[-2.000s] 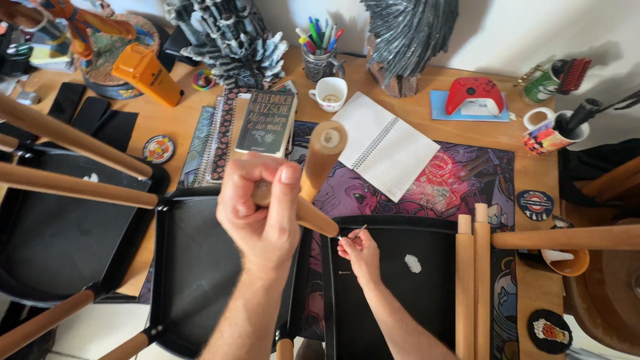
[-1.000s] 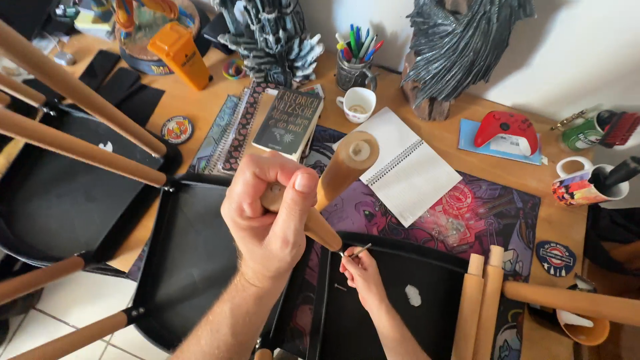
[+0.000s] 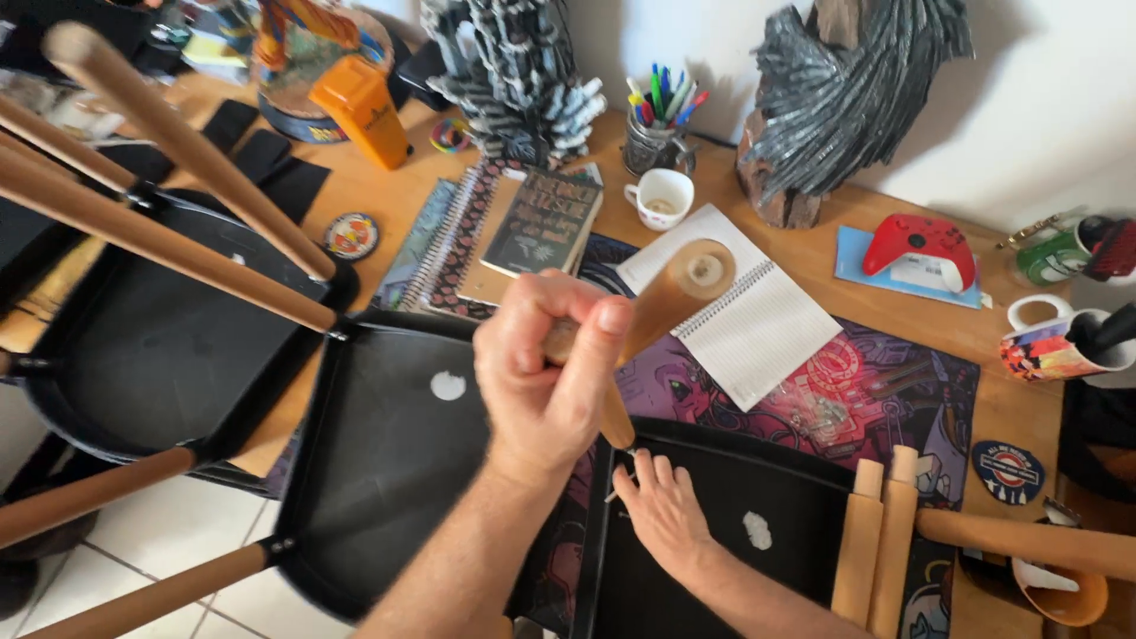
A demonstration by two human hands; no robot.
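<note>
My left hand [image 3: 550, 382] is closed round a tapered wooden leg [image 3: 619, 417] whose lower end meets the corner of a black plastic seat [image 3: 710, 488]. Just behind it another wooden leg [image 3: 670, 297] rises toward the camera. Down at that corner, my right hand [image 3: 661, 506] has its fingertips by the leg's foot, with a thin metal piece [image 3: 612, 493] beside them; whether the fingers grip it, I cannot tell. Two loose wooden legs [image 3: 874, 541] lie along the seat's right edge. To the left are a second black seat [image 3: 390, 461] and a third one [image 3: 169, 328], with legs attached.
Behind the seats lie an open spiral notebook [image 3: 754, 328], a dark book [image 3: 546, 222], a white cup [image 3: 661, 200] and a pen holder [image 3: 657, 142]. A red game controller [image 3: 919, 248] and a printed mug [image 3: 1065, 342] stand right. One wooden leg [image 3: 1021, 537] juts in from the right.
My right hand's fingers have shifted at the foot of the leg and now point more upward, palm down. My left hand keeps its hold. The view has shifted somewhat.
</note>
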